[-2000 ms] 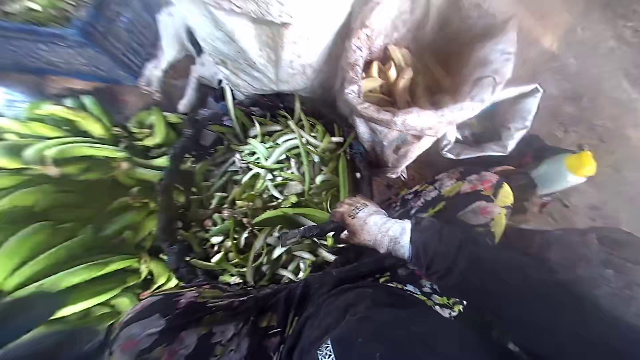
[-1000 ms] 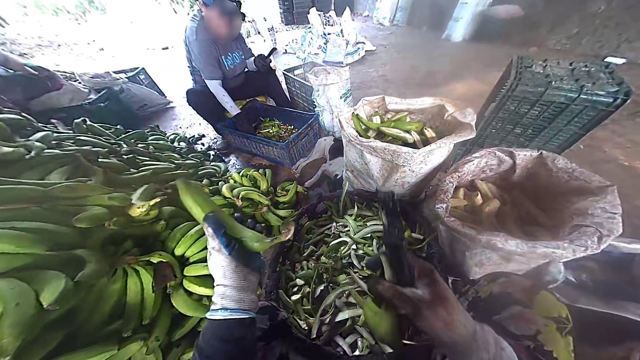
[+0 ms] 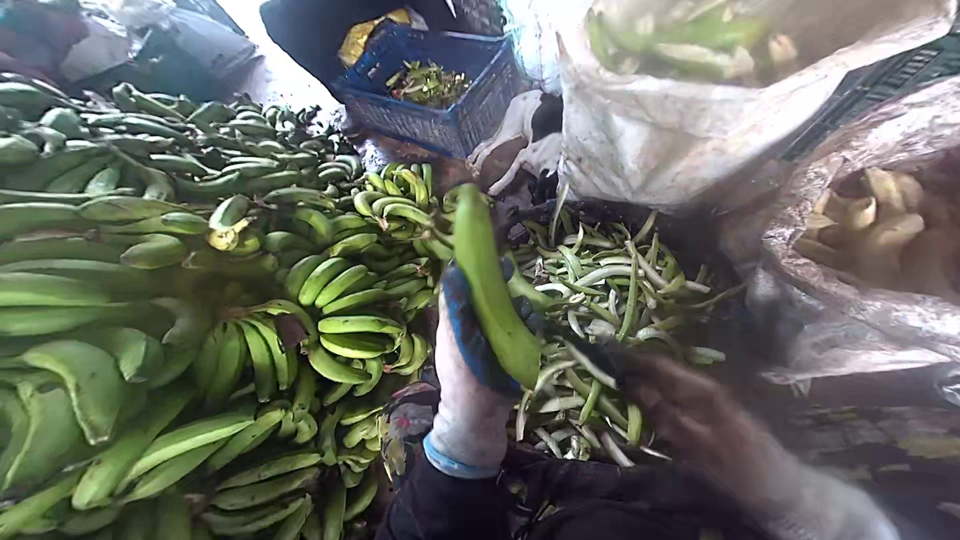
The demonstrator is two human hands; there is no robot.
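My left hand (image 3: 480, 375), in a white glove with a blue coated palm, grips a green plantain (image 3: 491, 289) that stands nearly upright over the gap between the fruit pile and the peels. My right hand (image 3: 675, 397), blurred, is to the right of it, around the dark handle of a knife (image 3: 592, 361) whose pale blade points toward the plantain. Beneath both hands lies a heap of green and whitish peel strips (image 3: 615, 292) in a dark container. Bunches of green plantains (image 3: 352, 300) fill the left side.
A blue plastic crate (image 3: 450, 124) with green scraps stands at the top middle. To its right is a white woven sack (image 3: 637, 142) holding green and pale pieces. Another sack (image 3: 795, 330) at the right holds pale peeled pieces. A black-and-white animal (image 3: 525, 142) lies beside the crate.
The view has tilted down since one second ago. The plantain in my left hand has turned from slanting to nearly upright. Two seconds ago only my right hand showed, over the peels.
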